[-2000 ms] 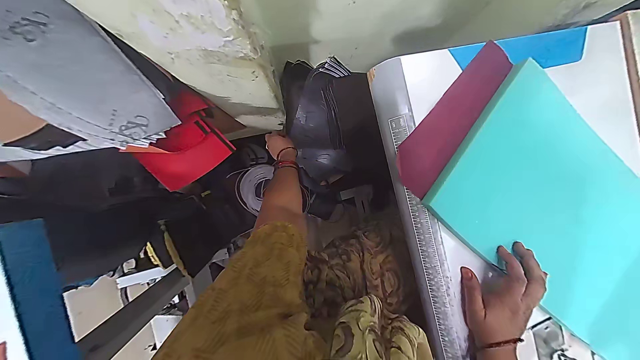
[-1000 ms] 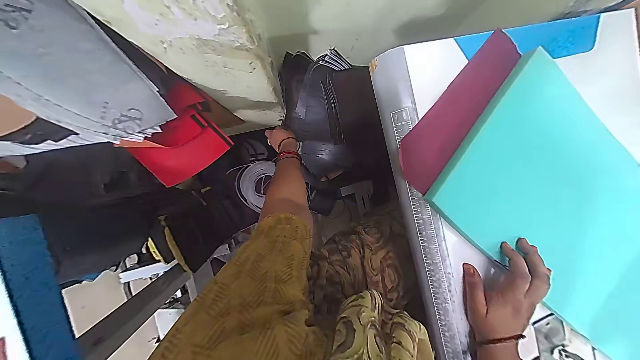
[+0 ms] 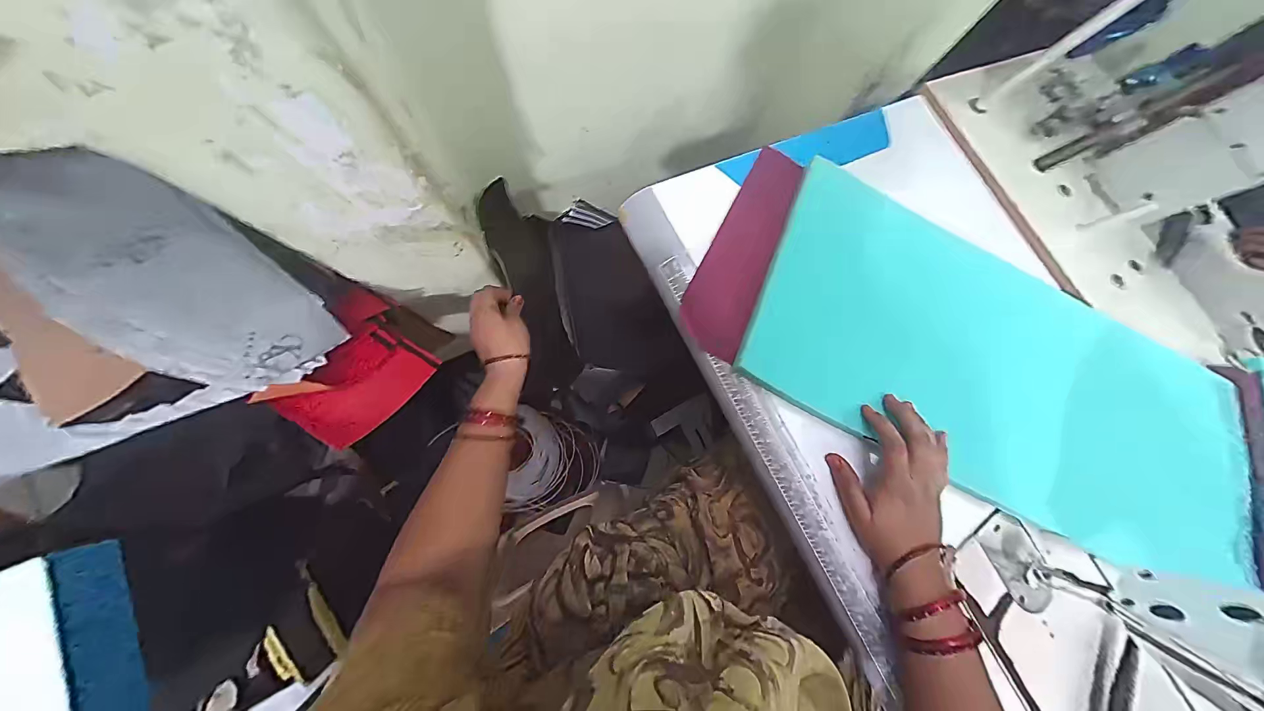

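My left hand (image 3: 499, 324) reaches down between the wall and the table, its fingers curled on the left edge of a dark sheet (image 3: 538, 286); its fingertips are partly hidden. Beside that sheet stands a stack of black sheets (image 3: 617, 286). My right hand (image 3: 899, 484) lies with fingers spread at the near edge of a turquoise sheet (image 3: 968, 336), fingertips on top of it. A maroon sheet (image 3: 741, 262) shows from beneath the turquoise one on the white sewing-machine table (image 3: 918, 148).
A measuring scale (image 3: 760, 434) runs along the table edge. A sewing machine (image 3: 1136, 148) stands at the upper right. Grey sheets (image 3: 148, 267) and red pieces (image 3: 360, 385) hang out at left. A coil of white strip (image 3: 538, 459) lies below my left forearm. The wall (image 3: 592, 89) stands ahead.
The dark sheet by my left hand now stands farther apart from the black stack. My right hand stays at the turquoise sheet. The view has shifted, showing more of the sewing machine.
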